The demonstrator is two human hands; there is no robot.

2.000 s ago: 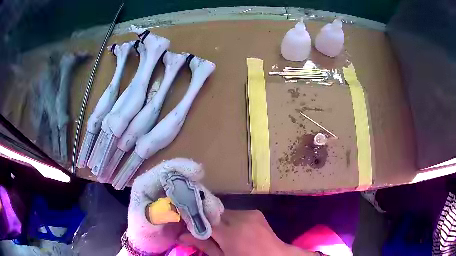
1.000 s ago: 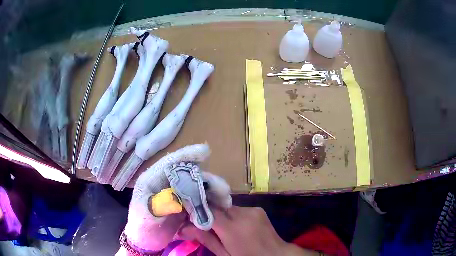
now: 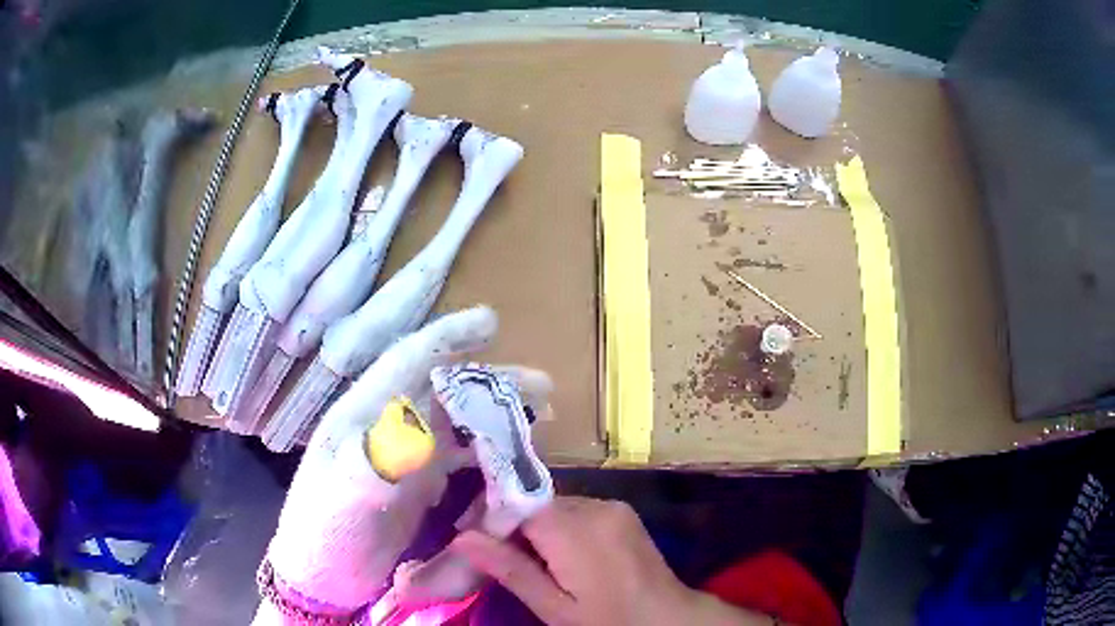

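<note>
My left hand (image 3: 367, 452), in a white knit glove with a yellow wrap, is around a grey-white moulded part (image 3: 499, 430). Its index finger is raised, and another gloved finger shows behind the part. The part's sole-shaped hollow end faces me, and the rest of it is hidden. My bare right hand (image 3: 599, 556) grips the near, lower edge of that end with thumb and fingers. Several similar long parts with black bands (image 3: 422, 281) lie side by side on the left of the cardboard-covered bench (image 3: 550, 245).
A striped rod (image 3: 220, 208) lies left of the parts. At right, yellow tape strips (image 3: 625, 300) frame a stained pad with a small white cap (image 3: 775, 339) and a thin stick (image 3: 773, 303). Behind are a stick bundle (image 3: 746, 179) and two white bottles (image 3: 721, 100). A grey panel (image 3: 1052, 245) stands far right.
The held part has moved up and turned, and its hollow end is tilted differently. My left glove has opened around it, with the index finger raised. My right hand has shifted along with it.
</note>
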